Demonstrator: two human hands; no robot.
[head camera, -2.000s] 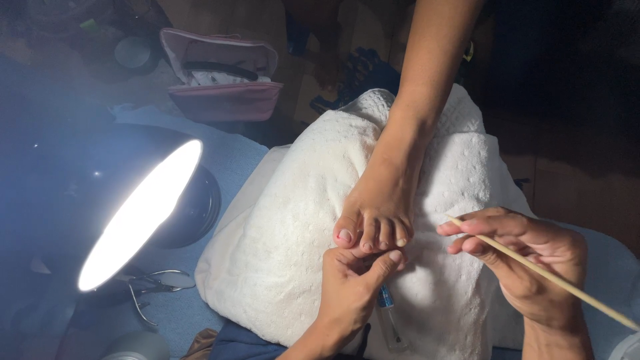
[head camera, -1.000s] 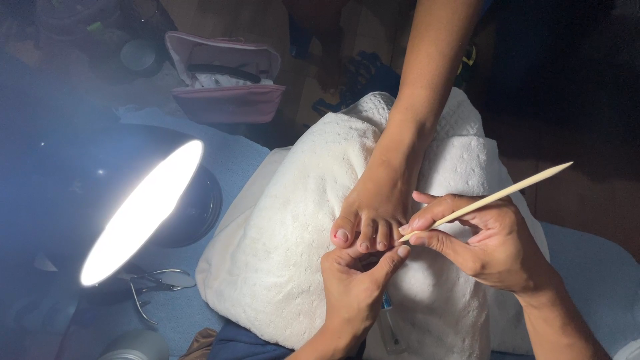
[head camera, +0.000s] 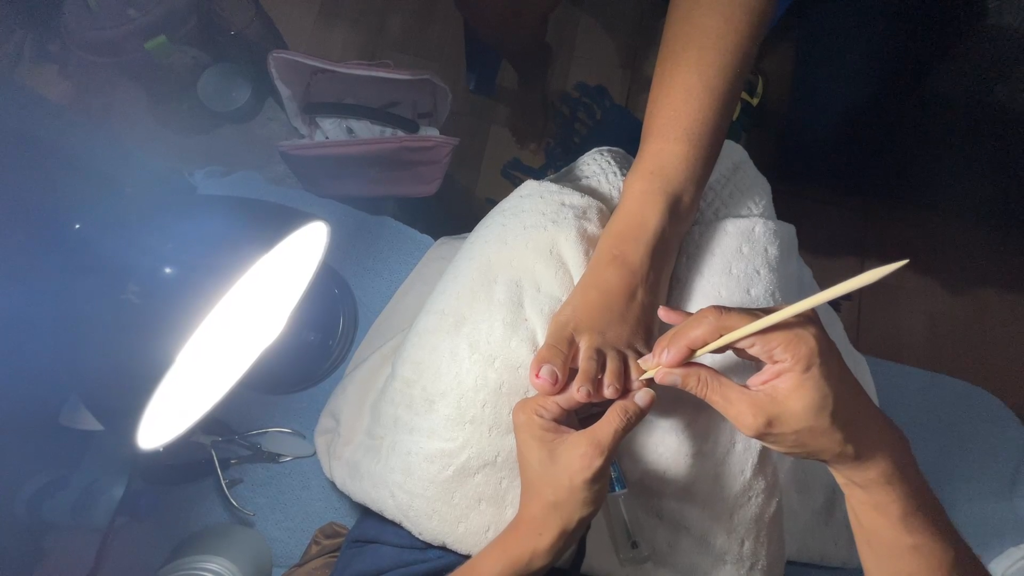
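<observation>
Another person's bare foot (head camera: 612, 308) rests on a white towel (head camera: 448, 384), toes toward me. My left hand (head camera: 564, 460) is at the toes from below, its thumb by the smaller toes; its fingers are partly hidden under them. My right hand (head camera: 752, 376) pinches a pale wooden cuticle stick (head camera: 800, 307) near its lower tip, which meets the outer small toes. The other pointed end rises to the right. Below my left hand, a clear bottle (head camera: 624, 528) with a blue label lies on the towel.
A bright lamp (head camera: 232, 336) glows at the left. Metal nippers (head camera: 252, 456) lie on a blue cloth (head camera: 384, 248) beneath it. A pink zip case (head camera: 372, 164) stands open at the upper left. A grey rounded container (head camera: 220, 552) is at the bottom left.
My right hand has moved left to the toes, bringing the stick's tip to the outer small toes. The stick pointed down to the right before and now points up to the right.
</observation>
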